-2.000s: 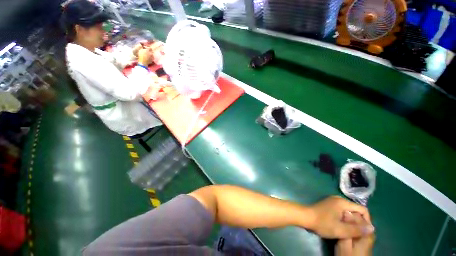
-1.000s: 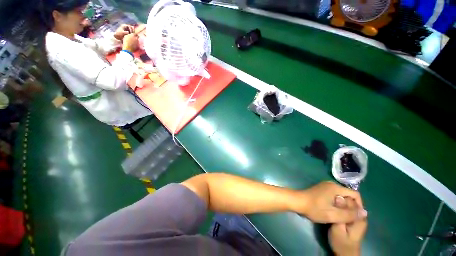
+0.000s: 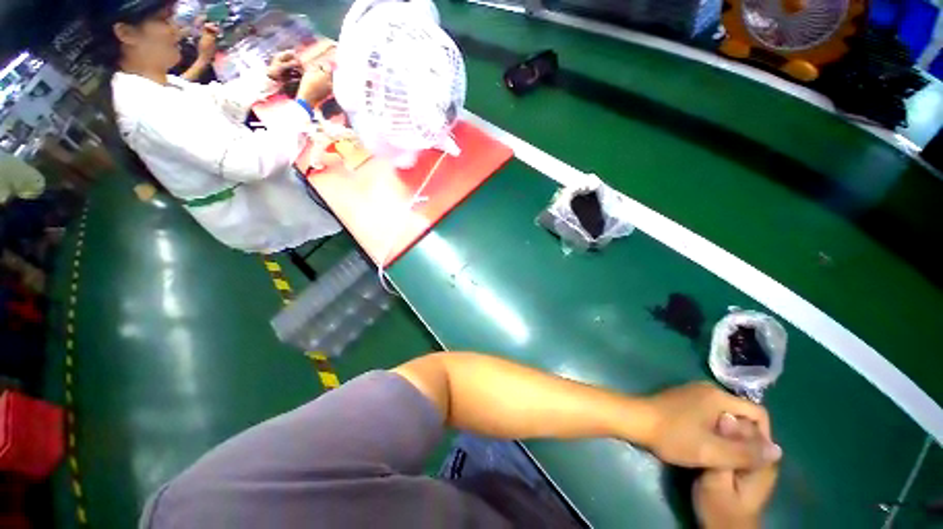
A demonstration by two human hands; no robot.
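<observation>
My left hand [image 3: 703, 429] reaches in from the lower left, bare, fingers curled and touching my right hand. My right hand [image 3: 732, 498] is just below it, partly cut off by the bottom edge. Whether anything is between the fingers is hidden. The small screw bag [image 3: 749, 349], with a rolled white rim and dark contents, stands on the green bench just above my hands. A loose pile of dark screws [image 3: 680, 314] lies to its left. A crumpled clear parts bag [image 3: 587, 215] with black pieces stands farther up by the white edge.
A red mat [image 3: 455, 196] with a white fan [image 3: 401, 88] lies at the left. A person in white [image 3: 207, 145] sits beside it. A black unit [image 3: 530, 71] lies on the green belt. A clear tray [image 3: 336, 315] is below the bench edge. An orange fan [image 3: 791, 26] stands beyond.
The view has shifted slightly back and forth. My hands remain together below the screw bag, with little visible change. The seated person's hands and head have moved a little.
</observation>
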